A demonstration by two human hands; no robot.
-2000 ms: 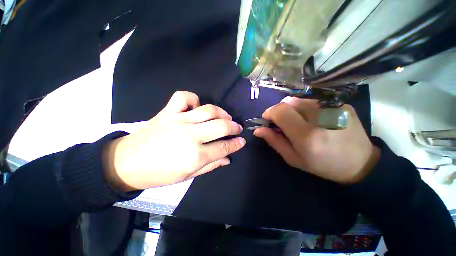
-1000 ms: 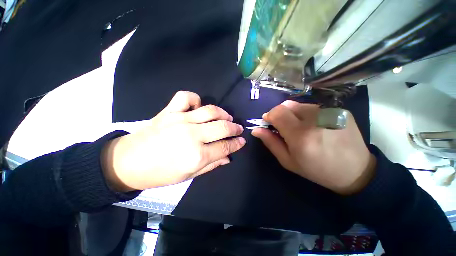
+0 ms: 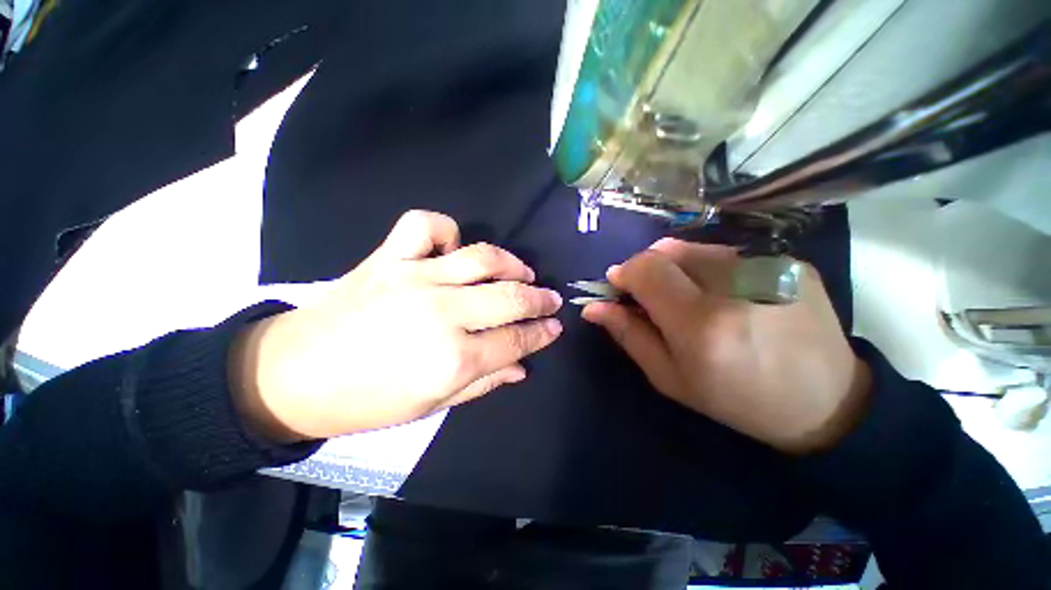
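A large matte black garment panel (image 3: 507, 426) lies flat under both hands. My left hand (image 3: 426, 328) rests palm down on it, fingers spread a little, pointing right. My right hand (image 3: 726, 328) is closed around small thread snips (image 3: 594, 290). Two short pointed silver blades stick out towards my left fingertips, slightly parted, close over the cloth. The rest of the snips is hidden in my fist. The shiny presser foot (image 3: 589, 214) is just above and between the hands, over the panel. A darker line runs in the cloth left of the foot.
The machine head (image 3: 680, 104), greenish and chrome, hangs over the upper right, close above my right hand. More black cloth (image 3: 115, 104) lies at upper left. The white table (image 3: 150, 265) shows at left, with ruler tape (image 3: 346, 471) on its front edge.
The snips' blades and my right hand have shifted very slightly, and the blades' opening has varied a little. My left hand has stayed in nearly the same place.
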